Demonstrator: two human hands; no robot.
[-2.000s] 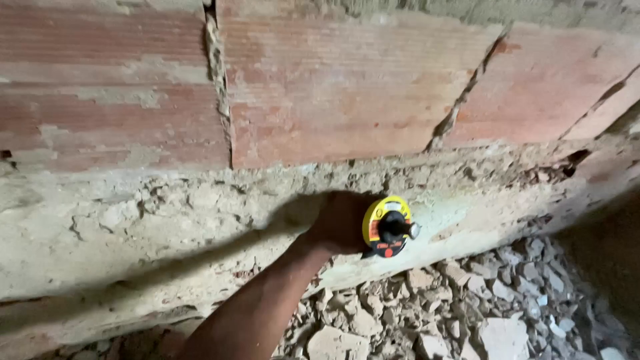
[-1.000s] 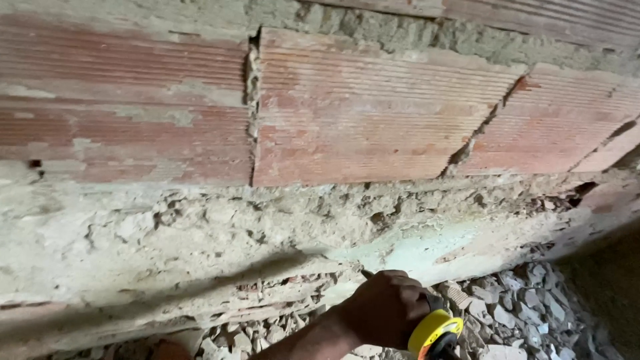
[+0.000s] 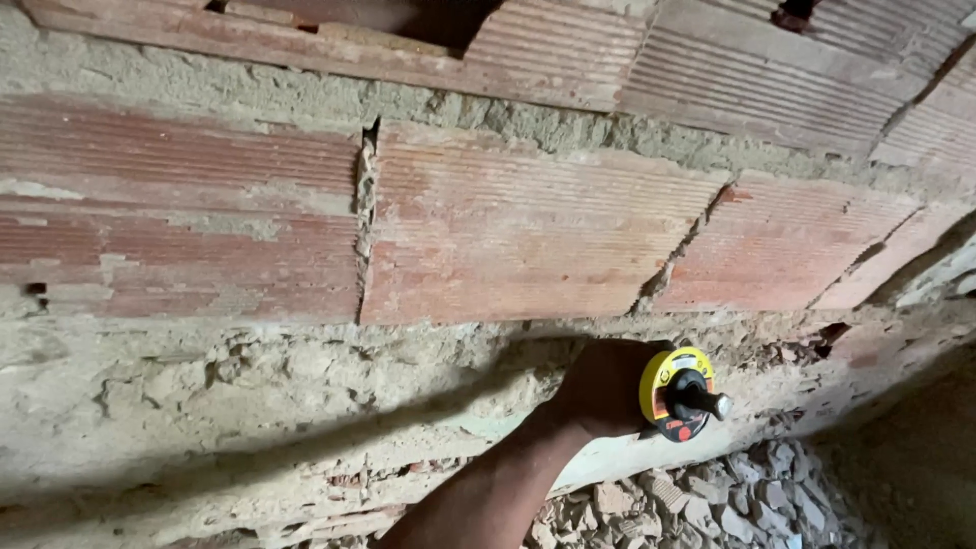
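My left hand [image 3: 606,385] is closed around a cold chisel [image 3: 717,406] with a round yellow and black hand guard [image 3: 654,385]. The chisel's metal striking end points toward the camera and to the right. Its tip is hidden behind the hand and guard. The hand is against or close to the rough mortar band [image 3: 252,381] below a row of ridged hollow clay bricks [image 3: 518,236]. My right hand is out of view.
Broken plaster and brick rubble [image 3: 709,496] lies along the wall's foot at the lower right. A broken-open brick [image 3: 396,38] shows a dark cavity at the top. Dark ground or wall [image 3: 907,442] stands at the right edge.
My left hand, with the chisel, was low over the rubble one second ago and is now higher, at the mortar band. The view has tilted up, showing more bricks.
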